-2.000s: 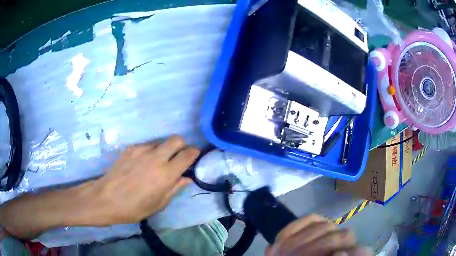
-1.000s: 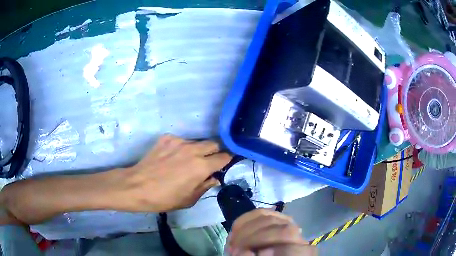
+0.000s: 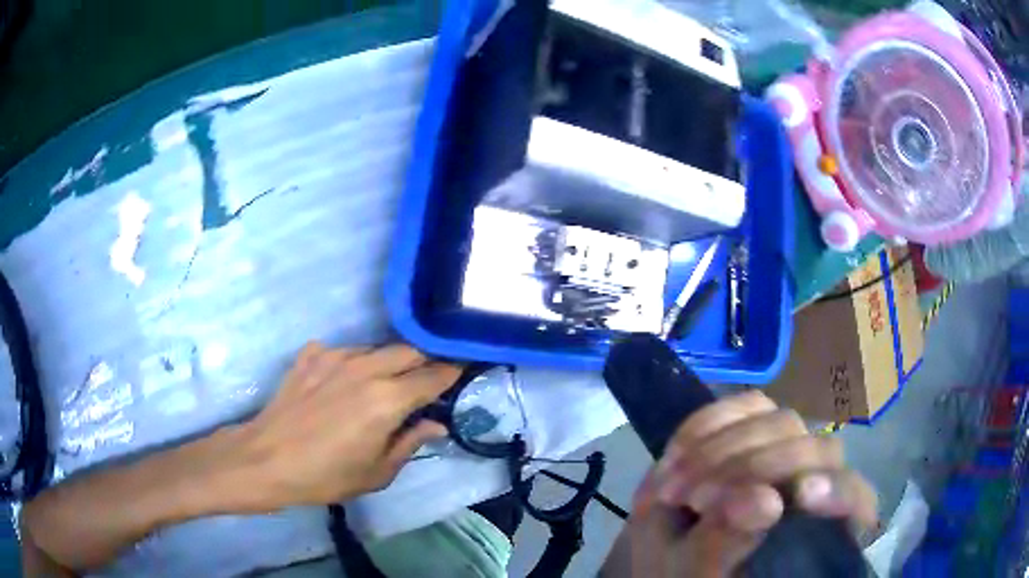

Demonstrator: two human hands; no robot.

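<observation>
My left hand (image 3: 339, 423) holds a black ring (image 3: 480, 446) of the headset frame between thumb and fingers, on the white foam sheet (image 3: 305, 248). The headset's yoke end (image 3: 559, 514) and headband run down toward the bottom edge, with thin wires between the rings. My right hand (image 3: 756, 469) is shut around the black electric screwdriver (image 3: 660, 390). Its front end is over the front rim of the blue tray (image 3: 508, 352), close to the screw feeder's metal plate (image 3: 508, 265). The driver tip and any screw cannot be made out.
The silver-white and black screw feeder (image 3: 643, 169) fills much of the tray, with slim tools (image 3: 737, 294) to its right. A pink fan (image 3: 914, 136) stands at upper right above a cardboard box (image 3: 852, 350). Another black headset frame (image 3: 25, 384) lies at the left edge.
My right hand and the screwdriver have moved right and up, from the headset ring to the tray's front rim. My left hand still holds the headset. The camera view has shifted.
</observation>
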